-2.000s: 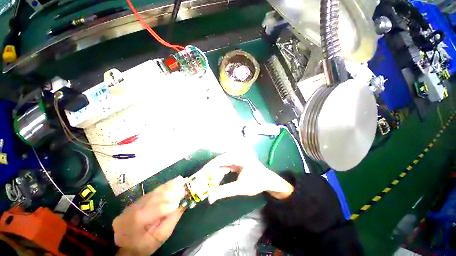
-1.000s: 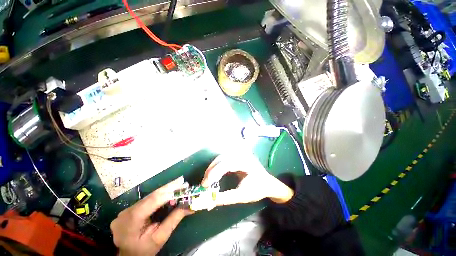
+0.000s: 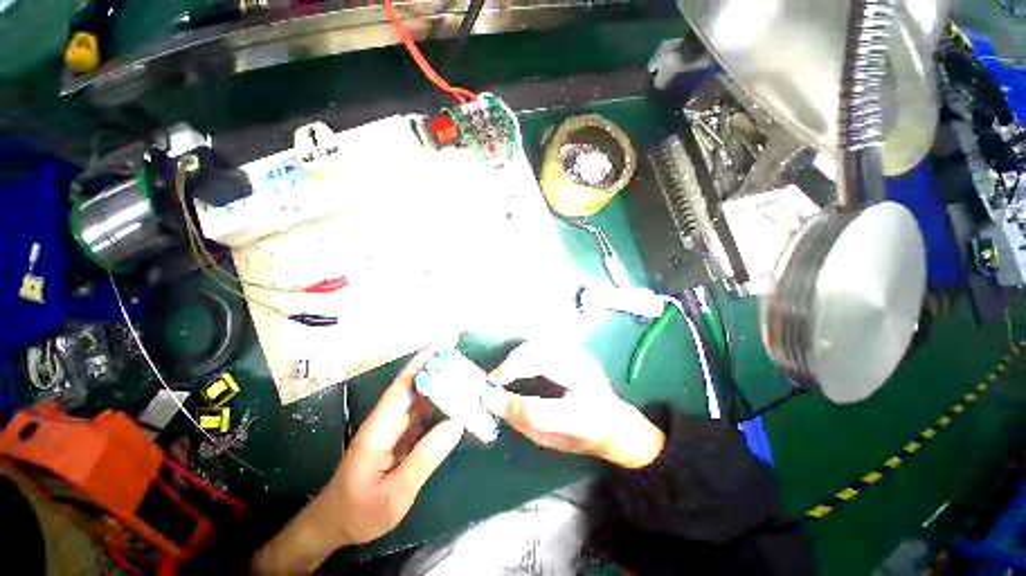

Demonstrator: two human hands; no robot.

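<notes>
A small circuit board (image 3: 459, 394), washed out pale by the lamp light, is held above the green mat near the front of the bench. My left hand (image 3: 383, 467) grips its left end between thumb and fingers. My right hand (image 3: 579, 411) holds its right end with thumb and fingertips. A broad pale face of the board shows; glare hides its detail. Both hands are bare, and a dark sleeve covers my right wrist.
A pale speckled board (image 3: 371, 270) lies beyond my hands with red and black clips on it. A round lamp head (image 3: 861, 302) hangs at right. A tan tub (image 3: 587, 165), green handles (image 3: 649, 347), a solder spool (image 3: 116, 222) and an orange case (image 3: 84, 461) surround the work spot.
The circuit board has been turned, so a broad pale face shows instead of its component side and edge. Both hands still hold it. The bench scene has shifted right in view.
</notes>
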